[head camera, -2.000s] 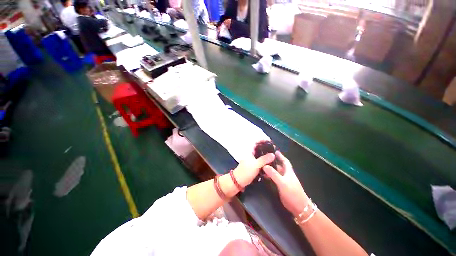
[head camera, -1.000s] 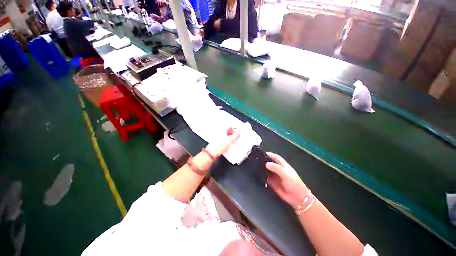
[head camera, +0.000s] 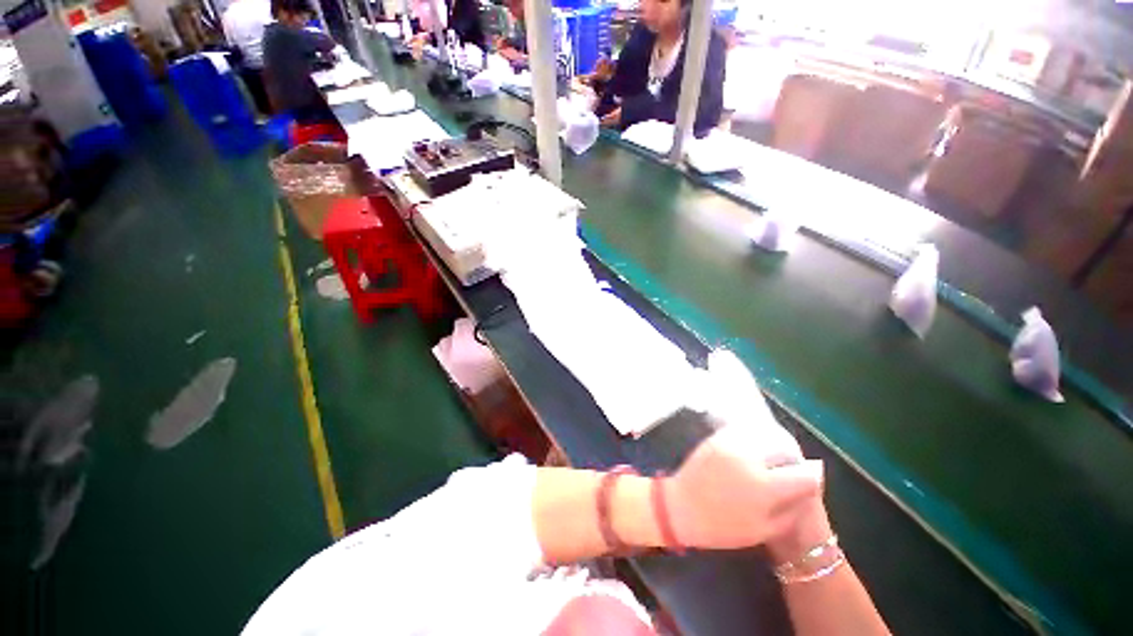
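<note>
My left hand (head camera: 727, 487) is closed around a white packing bag (head camera: 746, 395), whose top stands up above the fingers. My right hand (head camera: 801, 509) is pressed against the left hand from behind, mostly hidden by it; its wrist shows with a bracelet. Whether the black device is inside the bag cannot be seen. The fanned stack of white bags (head camera: 596, 336) lies on the dark worktop (head camera: 547, 375) to the left of the hands.
The green conveyor belt (head camera: 845, 329) runs beyond the worktop and carries bagged units (head camera: 916, 293). A thick pale pile (head camera: 466, 224) and a test box (head camera: 457, 162) sit farther left. A red stool (head camera: 373, 255) stands on the floor. A person (head camera: 659, 75) sits across the belt.
The left hand has moved from the bag stack to the right hand and now holds a bag. The black device is no longer visible. The view has shifted, and bagged units on the belt appear farther right.
</note>
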